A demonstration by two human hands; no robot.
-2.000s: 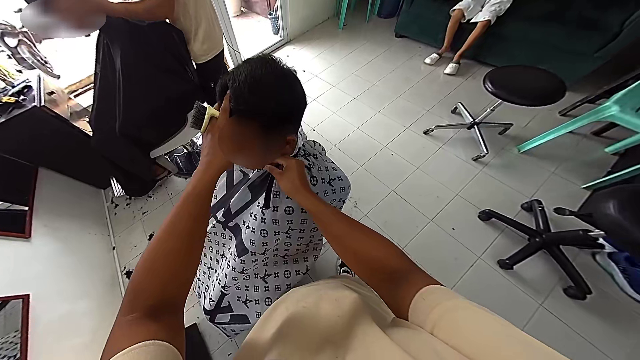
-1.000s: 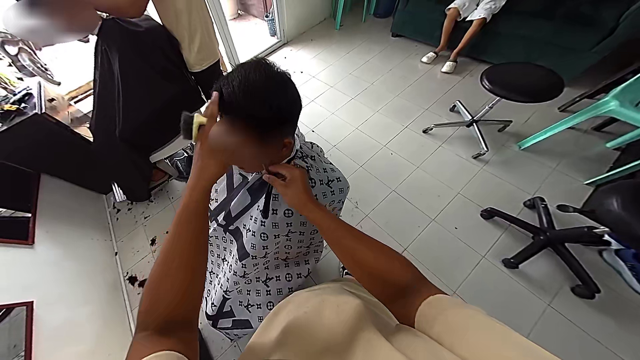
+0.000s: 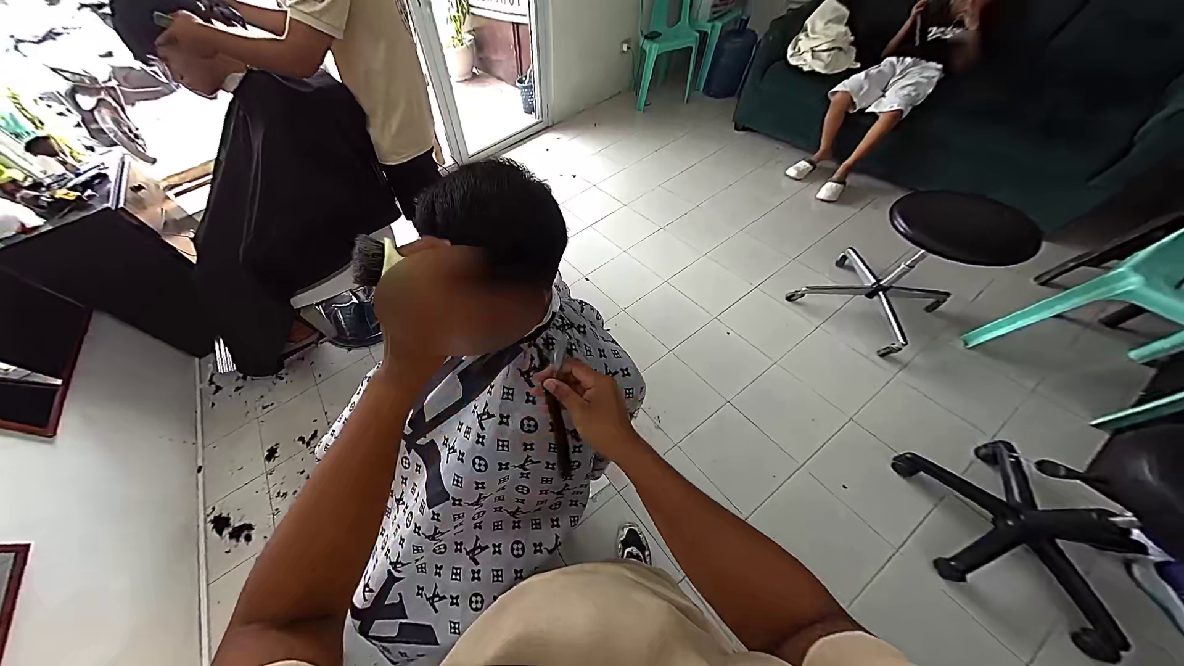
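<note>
A seated person with short dark hair (image 3: 495, 217) wears a white patterned barber's cape (image 3: 499, 481). My left hand (image 3: 412, 296) is raised at the front of this person's head, partly blurred, and holds a brush with dark bristles (image 3: 369, 262) and a pale yellow handle. Below the person's jaw, over the cape, my right hand (image 3: 587, 402) grips what looks like a straight razor (image 3: 560, 421); its dark handle hangs down and a thin metallic part points up. The razor is apart from the face.
At the upper left a person in a beige shirt (image 3: 379, 83) works on someone under a black cape (image 3: 287, 185). A round black stool (image 3: 965, 228), a wheeled chair base (image 3: 1027, 527) and green plastic chairs stand rightward. Someone sits on a dark green sofa (image 3: 1008, 120). Cut hair lies on the tiles.
My right hand has moved down, away from the person's jaw, with the razor in it. My left hand stays up by the head with the brush.
</note>
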